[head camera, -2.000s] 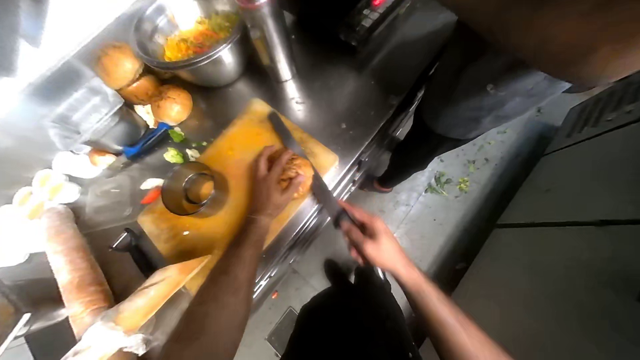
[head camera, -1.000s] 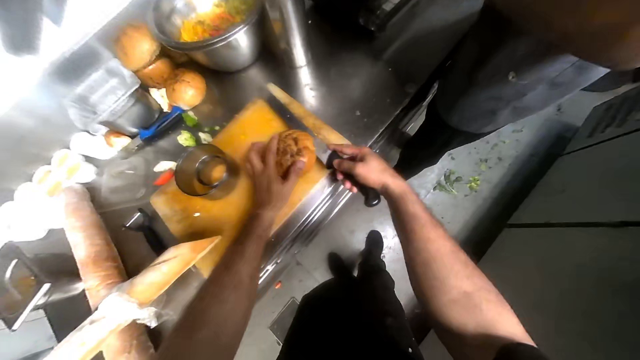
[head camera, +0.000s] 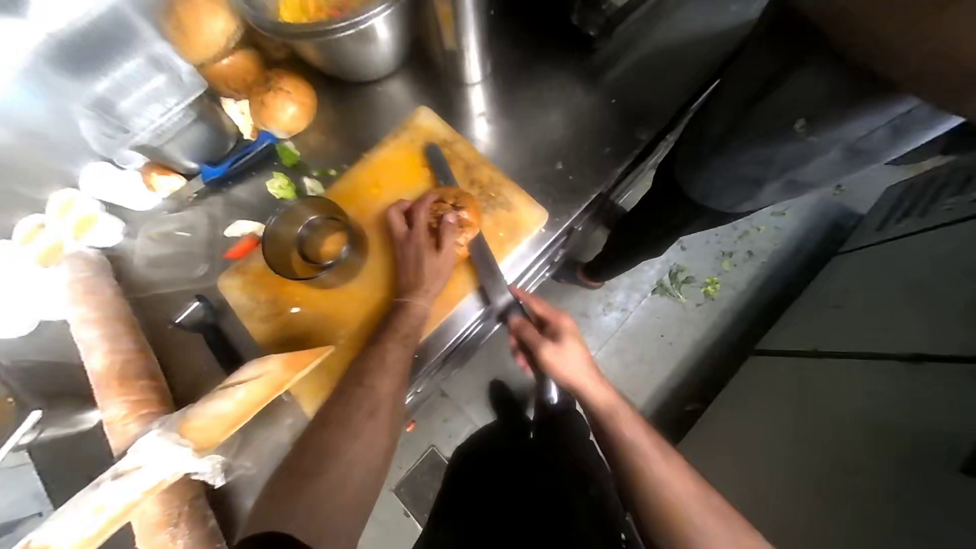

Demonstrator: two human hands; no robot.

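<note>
My left hand [head camera: 423,248] grips a round, browned bread roll [head camera: 455,217] from its left side, over a yellow cutting board [head camera: 381,179]. In my right hand [head camera: 545,339] is the dark handle of a long knife [head camera: 490,274]. The blade passes at the roll, its tip showing beyond it on the board; whether it is in or under the roll I cannot tell. A round see-through container [head camera: 314,240] stands on the board, left of my left hand. Pieces of green leaf [head camera: 282,185] and a red vegetable piece [head camera: 242,246] lie by the board's left edge.
Round buns [head camera: 282,103] and a steel bowl [head camera: 354,46] of chopped food stand at the back. A blue-handled knife [head camera: 236,158], a clear tub [head camera: 175,244] and long bread loaves [head camera: 118,343] are at left. A person [head camera: 732,145] in dark clothing stands at right. Leaf scraps [head camera: 675,284] lie on the floor.
The knife has swung back across the roll; a second ago its blade pointed up-left beyond the roll's right side. My left hand stays on the roll. The view has shifted.
</note>
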